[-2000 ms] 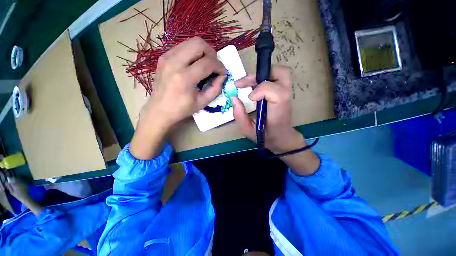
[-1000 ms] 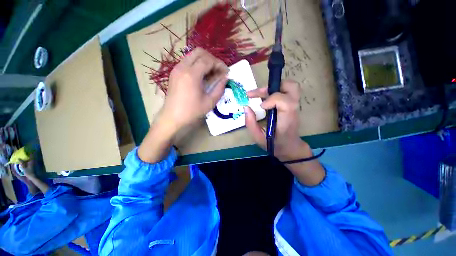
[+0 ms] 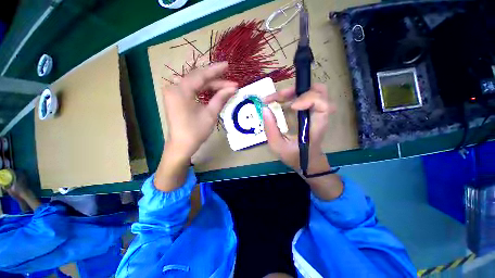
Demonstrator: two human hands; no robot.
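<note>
The white holding fixture [image 3: 244,139] lies on the brown cardboard sheet. In its round recess are a dark ring [image 3: 237,120] and a green circuit board [image 3: 258,110] on the right side. My right hand [image 3: 304,117] holds the soldering iron [image 3: 303,73] upright in the view, tip away from me, with thumb and forefinger at the board's right edge. My left hand [image 3: 192,106] is at the left of the fixture, fingers apart, with nothing visible in it. A heap of red lead wires [image 3: 239,51] lies behind the fixture.
A solder wire loop [image 3: 282,17] lies behind. At right, a black tray [image 3: 369,127] holds a yellowish sponge [image 3: 400,89] in a metal-edged dish. At left stands a cardboard stack [image 3: 81,125], with white housings [image 3: 48,104] beyond. Another person's blue sleeve [image 3: 43,228] is at lower left.
My left hand has moved left off the fixture and its fingers have spread, uncovering the dark ring. My right hand still holds the iron by the board.
</note>
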